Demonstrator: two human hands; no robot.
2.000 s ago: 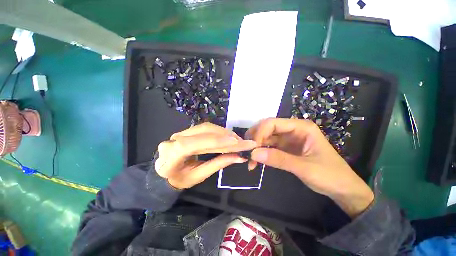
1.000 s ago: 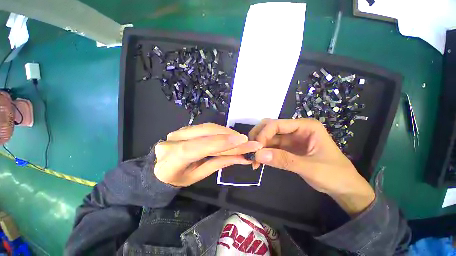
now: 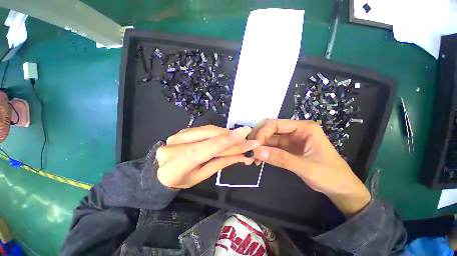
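Note:
My left hand [image 3: 203, 155] and my right hand [image 3: 305, 157] meet above the middle of the black foam tray [image 3: 145, 135]. Their fingertips pinch a tiny black part [image 3: 249, 153] between them; most of it is hidden by the fingers. A long white strip [image 3: 265, 65] lies over the tray's middle, its lower end under my hands. A black rectangle with a thin white border [image 3: 239, 176] shows below my fingers. Small black parts with shiny ends lie in a left pile [image 3: 195, 82] and a right pile [image 3: 328, 102].
Tweezers [image 3: 407, 122] lie right of the tray. A second black tray [image 3: 443, 115] stands at the far right. White paper [image 3: 416, 25] is at the upper right. A pink fan [image 3: 17, 111] and a white plug with cable [image 3: 30, 70] are at the left, below a pale post [image 3: 65, 20].
The fingertips have shifted slightly around the small part, and a dark bit of it shows between them. The hands stay in about the same place; the view has shifted a little.

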